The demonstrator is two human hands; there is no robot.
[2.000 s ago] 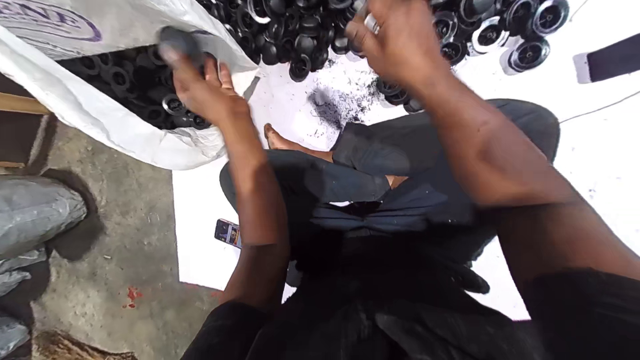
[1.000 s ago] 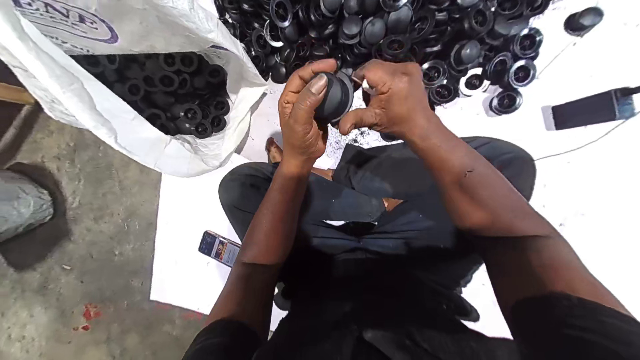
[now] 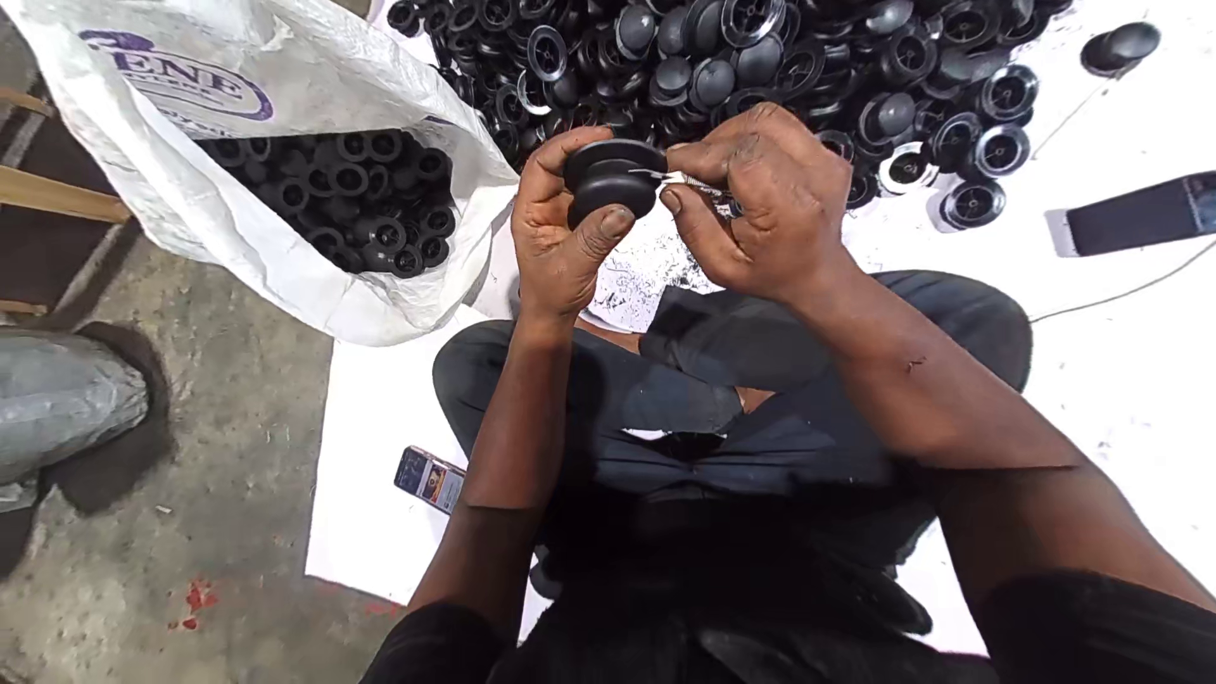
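Note:
My left hand [image 3: 560, 233] grips a black spool-shaped plastic part [image 3: 613, 180] by its rims, thumb at the lower one. My right hand [image 3: 774, 204] pinches a small pale tool [image 3: 692, 180] with a thin tip, which meets the groove between the part's two discs. The tool's exact kind cannot be told. Behind both hands spreads a large pile of similar black plastic parts [image 3: 712, 81]. At the left, a white woven sack [image 3: 285, 271] lies with its mouth wide, holding many more such parts [image 3: 366, 214]. Dark shavings [image 3: 636, 285] are scattered on the white sheet below my hands.
A phone [image 3: 429, 478] lies on the white sheet [image 3: 356, 541] left of my crossed legs. To the right are a dark rectangular object [image 3: 1140, 217], a thin cord [image 3: 1130, 294] and a separate black part [image 3: 1121, 47]. A grey sack [image 3: 66, 404] rests on the concrete floor.
Two seconds ago my left hand was beside the white sack's mouth with a dark part; it has since moved right to meet my right hand. Both hands stay together at the part since one second ago.

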